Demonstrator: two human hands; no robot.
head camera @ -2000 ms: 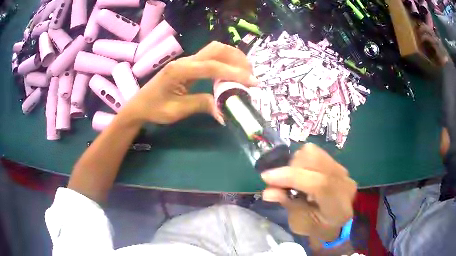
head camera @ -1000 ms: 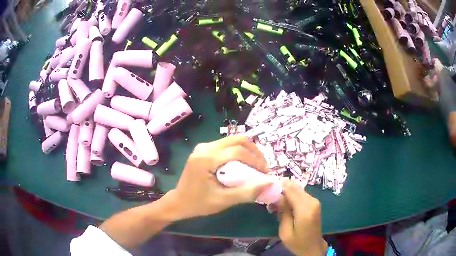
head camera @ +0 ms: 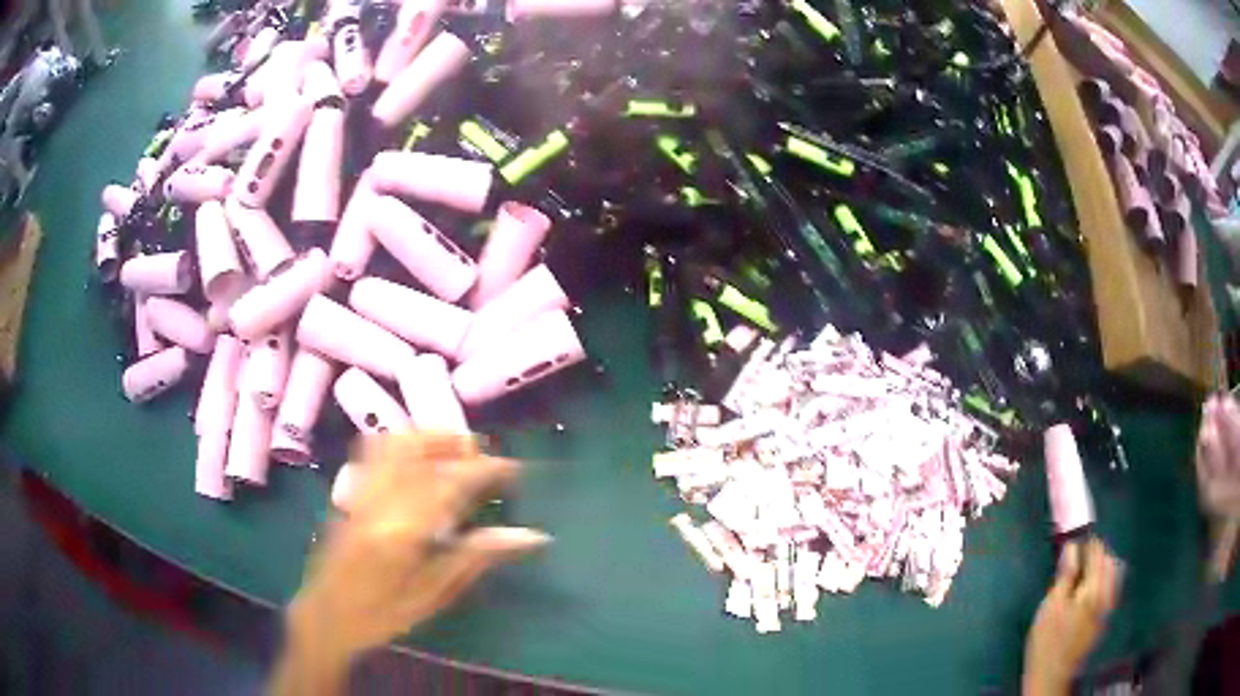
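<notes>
A pink housing (head camera: 1068,479) lies at the right of the trim pile, its near end at the fingertips of my right hand (head camera: 1074,612), with a dark tip there. My left hand (head camera: 408,544) is at the near edge of the heap of pink housings (head camera: 408,316), thumb and fingers apart, slightly blurred; one housing shows partly behind it. Small pink trim pieces (head camera: 843,476) lie in a loose pile between my hands.
Black inner units with lime-green parts (head camera: 823,157) are heaped at the back. A cardboard tray (head camera: 1135,292) holding pink tubes stands at the right. Another person's hand (head camera: 1220,449) is at the right edge. A cardboard edge (head camera: 16,292) shows at the far left of the green table (head camera: 585,598).
My hands have moved apart. The pink housing they held together is now at the right by my right hand. My left hand has moved left to the housing heap and opened.
</notes>
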